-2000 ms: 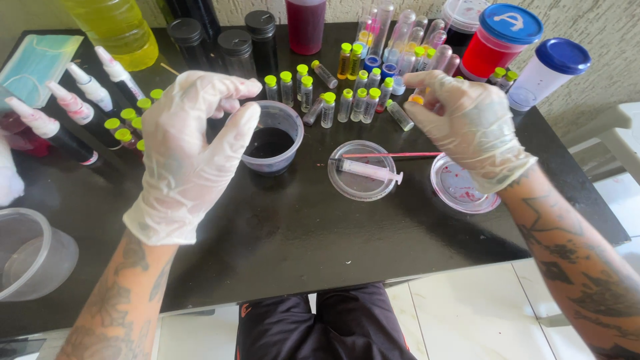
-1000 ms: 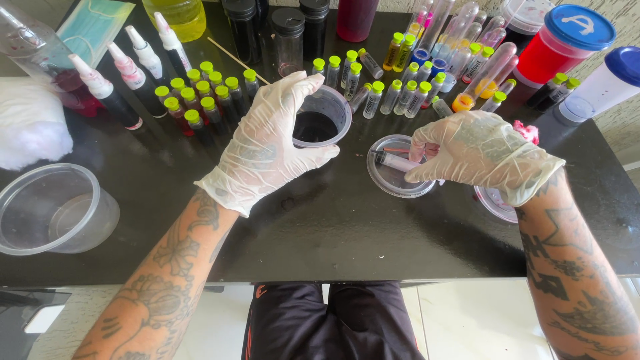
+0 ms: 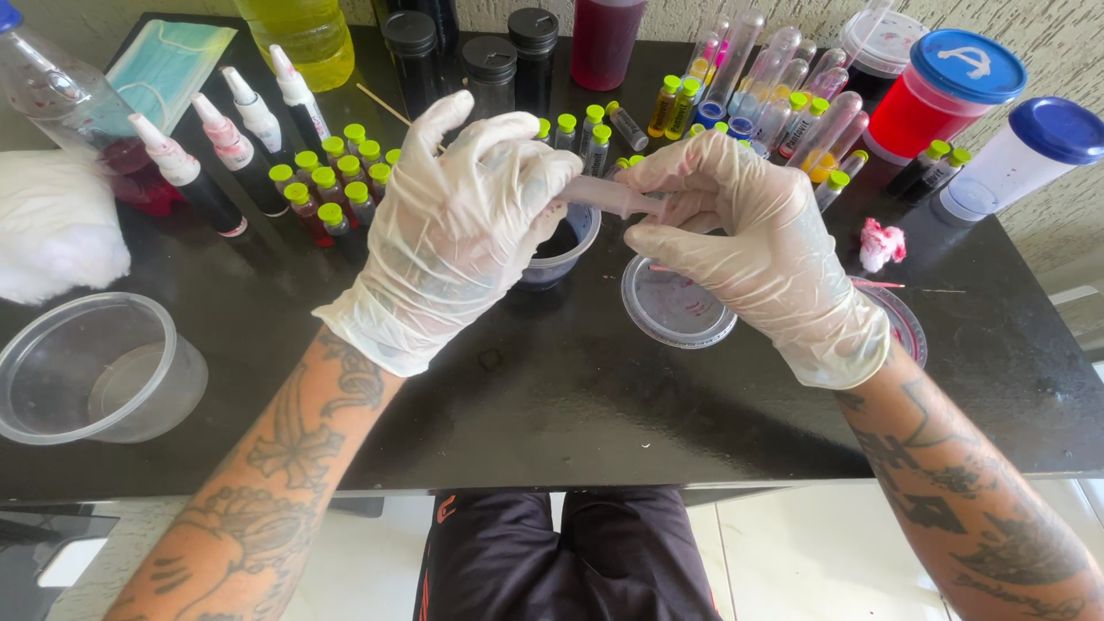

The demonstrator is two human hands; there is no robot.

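Both my hands wear pale latex gloves. Between them, above the table, is a plastic syringe (image 3: pixel 611 197). My left hand (image 3: pixel 470 224) grips its barrel end at the fingertips, and the fingers of my right hand (image 3: pixel 742 233) are around its plunger end. Partly behind my left hand stands a small plastic tub of dark liquid (image 3: pixel 561 259). A clear plastic lid (image 3: pixel 673 302) with red specks lies below my right hand. A second stained lid (image 3: pixel 906 323) is partly hidden by my right wrist. The syringe's tip is hidden by my left fingers.
Green-capped vials (image 3: pixel 323 185) stand left of my left hand, near dropper bottles (image 3: pixel 246 172). An empty plastic tub (image 3: pixel 95 371) is at the left, below white cotton (image 3: pixel 56 228). Capped test tubes (image 3: pixel 768 78), a red-filled jar (image 3: pixel 940 95) and stained cotton (image 3: pixel 882 244) are at the right.
The syringe, lying on the clear lid two seconds ago, is now raised between both hands. My right hand took hold of it, and my left hand has closed on its other end.
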